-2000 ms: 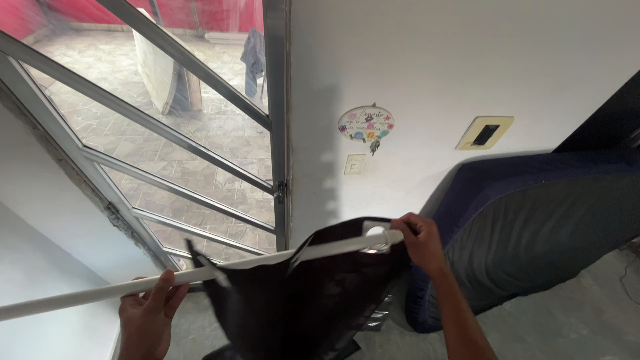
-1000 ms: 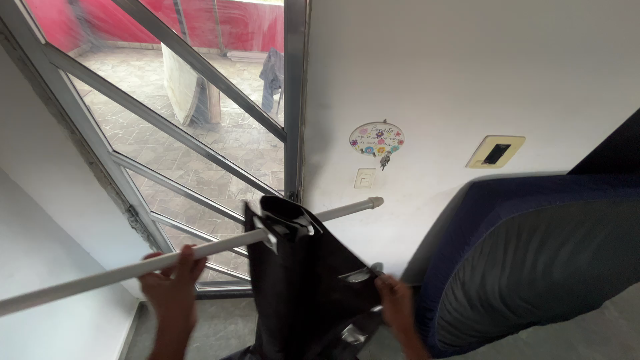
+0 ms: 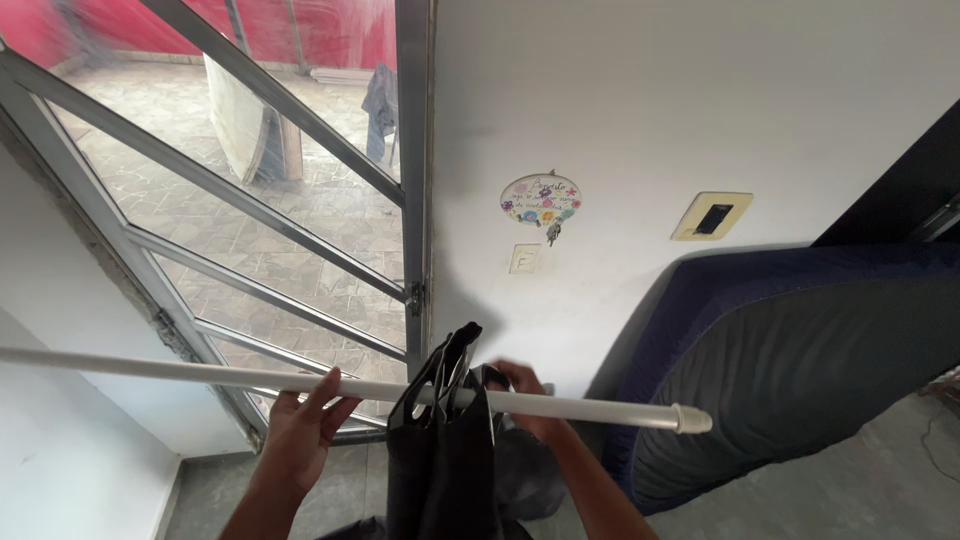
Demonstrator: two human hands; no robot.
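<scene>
A white curtain rod (image 3: 600, 411) crosses the view from the left edge to a ringed end cap at the right. My left hand (image 3: 307, 420) holds the rod between thumb and fingers, left of the cloth. A black curtain (image 3: 442, 472) hangs from the rod in gathered folds, the rod passing through holes along its top. My right hand (image 3: 521, 390) is at the right side of the gathered folds, behind the rod, gripping the curtain's top edge; its fingertips are partly hidden by the cloth.
A metal-framed glass door (image 3: 416, 225) stands at the left, with paving beyond it. On the white wall hang an oval flowered plaque (image 3: 541, 201), a small socket plate (image 3: 524, 259) and a switch plate (image 3: 711, 217). A navy and grey mattress (image 3: 787, 375) leans against the wall at right.
The black curtain, spread along the rod's end two seconds ago, is now bunched in folds farther from the end cap. My right hand has moved from the rod's end to the folds.
</scene>
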